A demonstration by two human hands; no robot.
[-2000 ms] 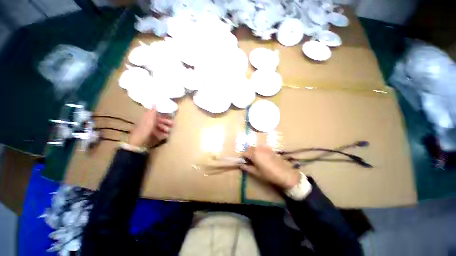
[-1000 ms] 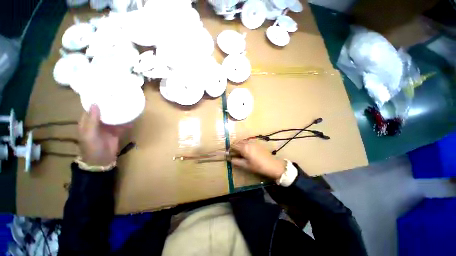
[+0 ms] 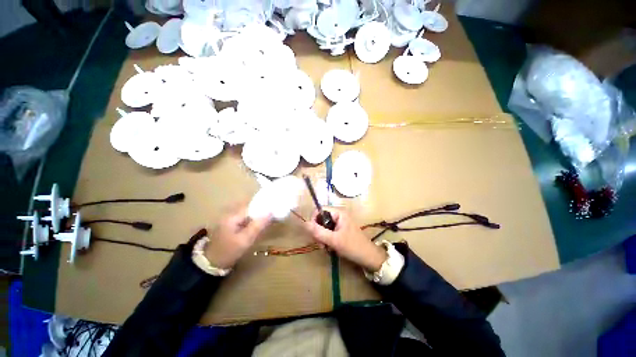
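Note:
My left hand holds a white disc in front of the heap of white discs. My right hand, to its right, holds a dark rod-like item with a thicker end at the fingers; I cannot tell if it is a screwdriver or a cable end. A thin reddish lead shows between the hands. Orange-red lead wires lie left of and below my right hand. Black cables with plugs lie to its right. The disc's centre is overexposed.
Wired discs with black cords lie at the left on the cardboard. Clear plastic bags lie at left and right. A red-and-black wire bundle is by the right bag. One disc lies near my right hand.
My left hand has moved right from the heap's near left side with a disc. My right hand now holds the dark rod-like item upright beside it. The camera view has shifted.

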